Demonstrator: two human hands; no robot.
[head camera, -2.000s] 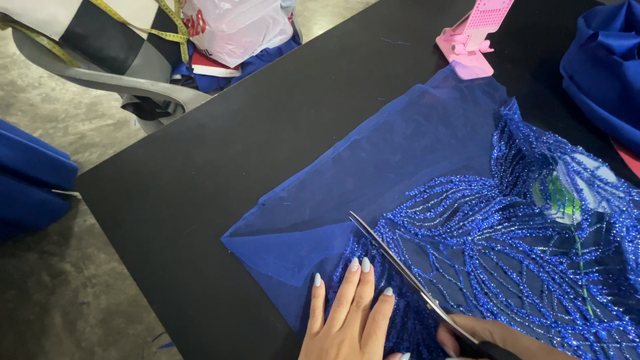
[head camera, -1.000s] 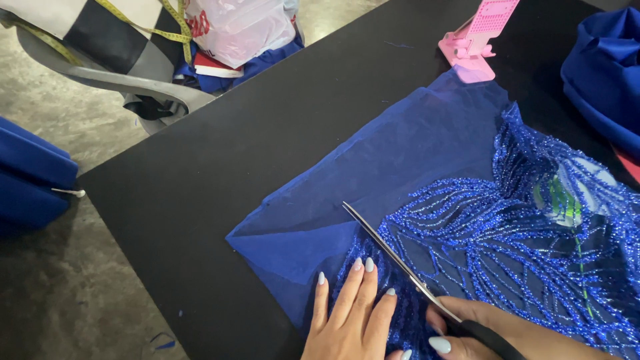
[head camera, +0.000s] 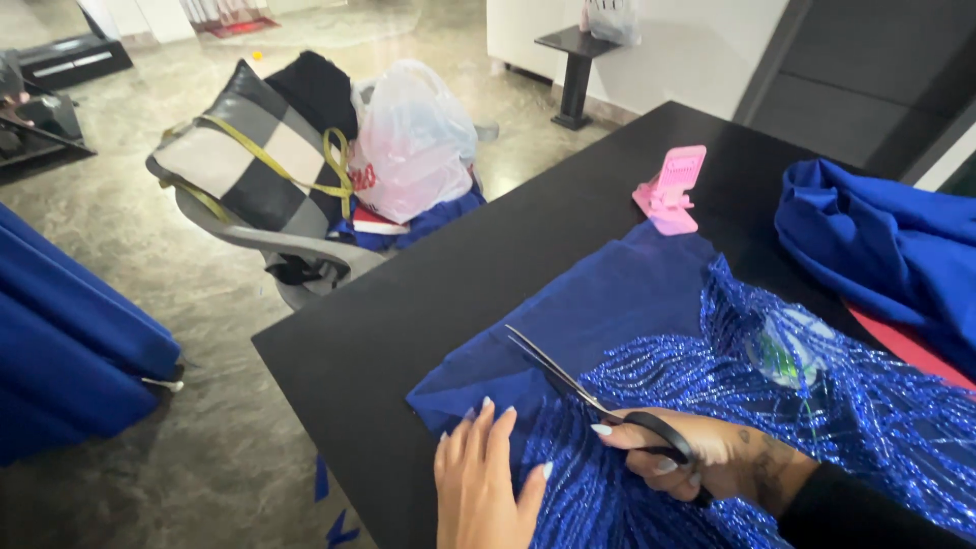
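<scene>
My right hand (head camera: 671, 450) holds scissors (head camera: 564, 374) by their black handles, the blades slightly apart and pointing up and left over sheer blue fabric (head camera: 587, 282). Palm down and fingers spread, my left hand (head camera: 488, 473) rests on the fabric beside the beaded part, left of the scissors. Blue beaded lace (head camera: 656, 358) in leaf-like patterns spreads under and around my right hand. Whether the blades touch the cloth, I cannot tell.
A pink phone stand (head camera: 671, 191) sits at the fabric's far corner on the black table (head camera: 366, 328). Bunched blue cloth (head camera: 877, 244) lies at right. Beyond the table edge stands a chair (head camera: 290, 244) with a checkered cushion, a yellow tape measure (head camera: 259, 152) and a plastic bag (head camera: 412, 145). Blue cloth (head camera: 69, 335) hangs at left.
The view has tilted up and shows more of the room. My right hand and more of the scissors' handles have come into sight. The blades now show a narrow gap.
</scene>
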